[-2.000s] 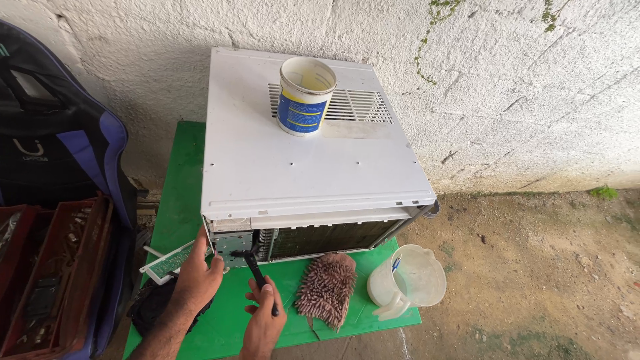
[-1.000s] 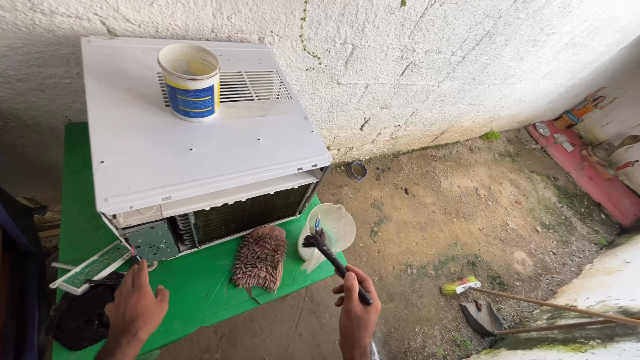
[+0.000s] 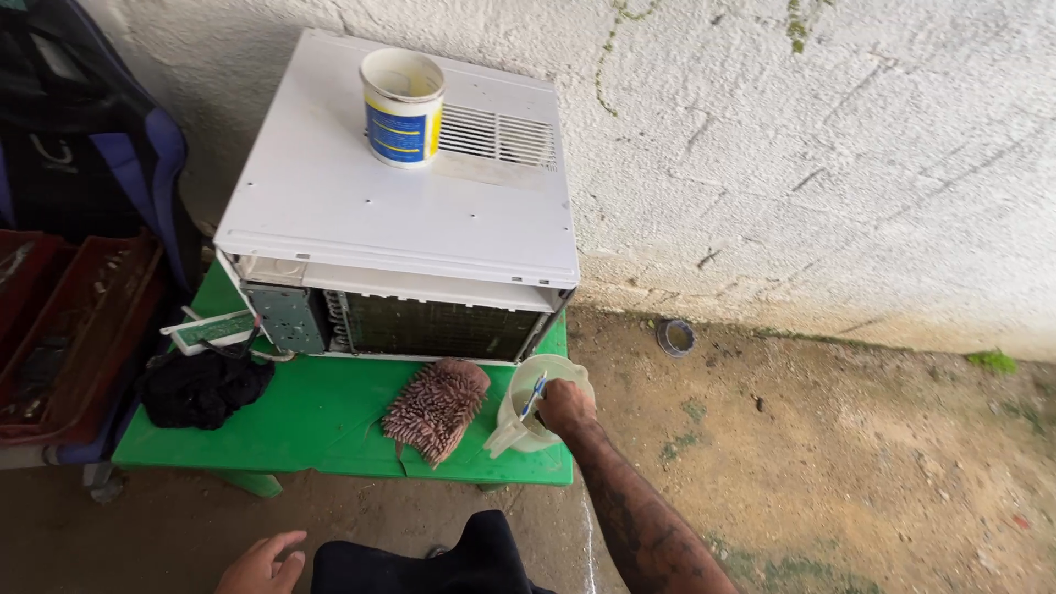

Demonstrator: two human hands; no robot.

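My right hand (image 3: 566, 406) is at the mouth of a translucent plastic jug (image 3: 528, 437) on the green table's front right corner; its fingers reach inside and are partly hidden, so what it holds cannot be told. A blue-and-white toothbrush (image 3: 534, 396) leans in the jug beside the fingers. My left hand (image 3: 262, 568), fingers apart and holding nothing, is low in the view, in front of the table. A brown chenille wash mitt (image 3: 437, 411) lies left of the jug. Behind it stands a white window air conditioner (image 3: 330, 190), front off, its coil (image 3: 437, 327) and metal control box (image 3: 287, 320) exposed.
A plastic tub (image 3: 402, 107) stands on the air conditioner. Black cloth (image 3: 202, 388) and a green circuit board (image 3: 216, 330) lie on the green table (image 3: 330, 412) at left. A red toolbox (image 3: 82, 330) rests on a chair (image 3: 91, 124). The rough wall (image 3: 784, 165) rises behind; a small bowl (image 3: 676, 337) is on the ground.
My right hand, which held a black brush in the air, has gone to the jug. My left hand has left the control box and drawn back toward me. The view has swung left since the middle frame.
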